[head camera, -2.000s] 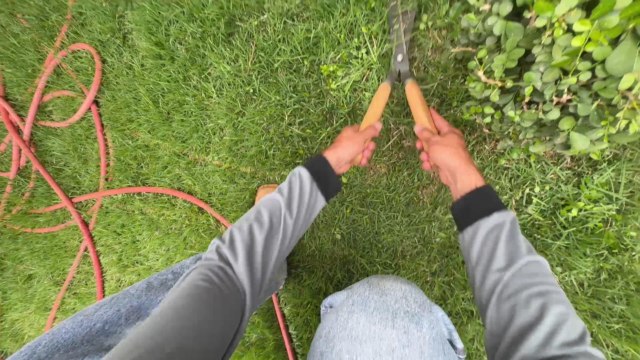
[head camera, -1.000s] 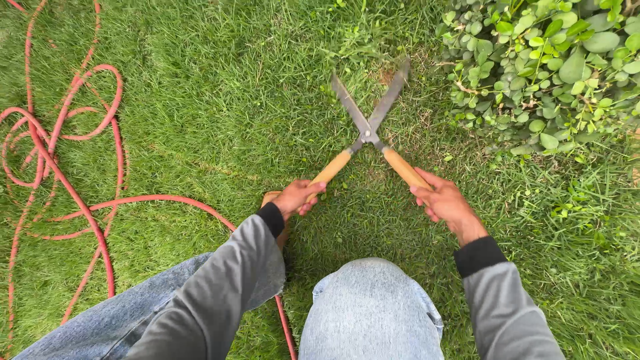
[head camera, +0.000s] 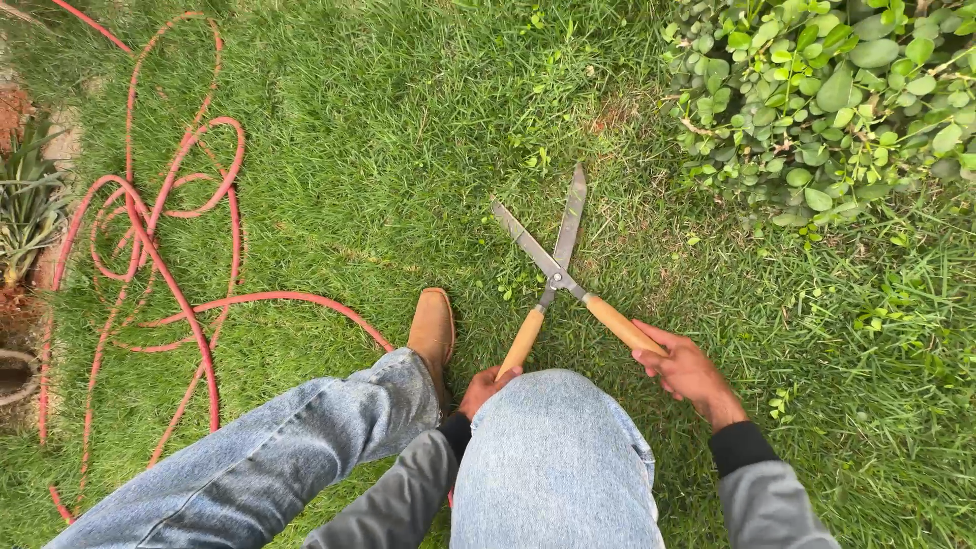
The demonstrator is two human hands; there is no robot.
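Hedge shears (head camera: 558,276) with wooden handles and steel blades lie over the grass, their blades spread apart in a V that points away from me. My left hand (head camera: 485,390) grips the end of the left handle and is partly hidden behind my raised knee. The right handle's end is held in my right hand (head camera: 690,375), to the right of the knee. Bits of cut grass cling to the blades. Cropped, drier grass (head camera: 648,252) shows just right of the blades.
A leafy green shrub (head camera: 831,114) fills the upper right. Loops of red hose (head camera: 164,267) sprawl over the lawn at left, one length running behind my leg. My tan boot (head camera: 431,328) stands left of the shears. A strappy plant (head camera: 27,198) grows in bare soil at the far left.
The shears have come back toward my knees, both hands still on the handles. Their blades, nearly together two seconds ago, are now spread. My left hand has slipped partly behind the knee.
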